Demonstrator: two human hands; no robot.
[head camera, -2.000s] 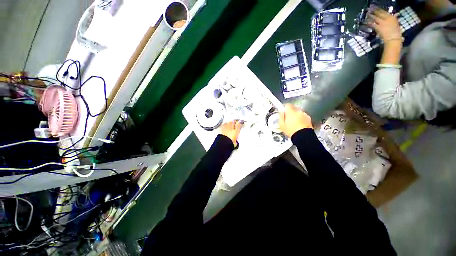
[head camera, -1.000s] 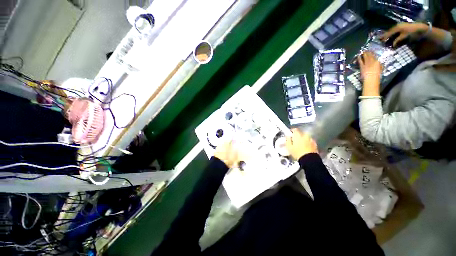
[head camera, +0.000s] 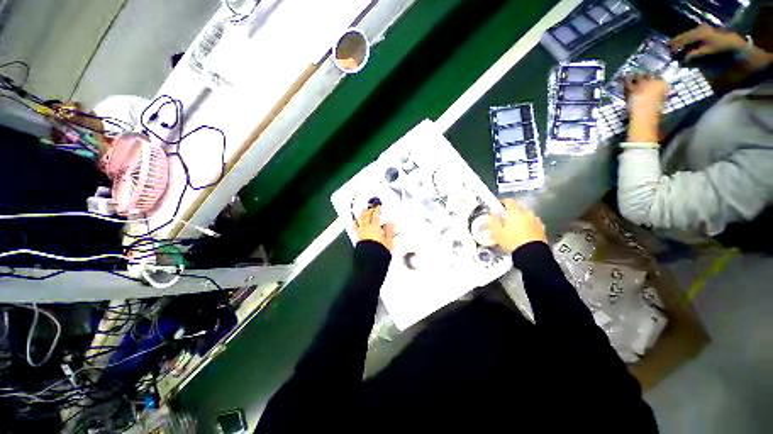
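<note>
A white open box (head camera: 407, 303) lies tilted across the green bench edge in front of me. Several white rolls and cores stand in it, washed out by glare. My left hand (head camera: 374, 227) is over the box's left part, its fingertips on a white roll with a dark core hole. My right hand (head camera: 515, 225) is at the box's right edge, its fingers against a white roll (head camera: 481, 227). Whether either hand grips its roll or only touches it cannot be told.
Dark trays with pale pockets (head camera: 515, 147) lie beyond the box. At right, a person's hands (head camera: 646, 97) work on trays. An open carton (head camera: 678, 343) with bagged white items is at lower right. At left are a pink fan (head camera: 140, 175), a white shelf (head camera: 254, 110) and tangled cables.
My left hand has moved up and left within the box, from the middle rolls onto the left roll. My right hand stays at the right edge. The view has shifted.
</note>
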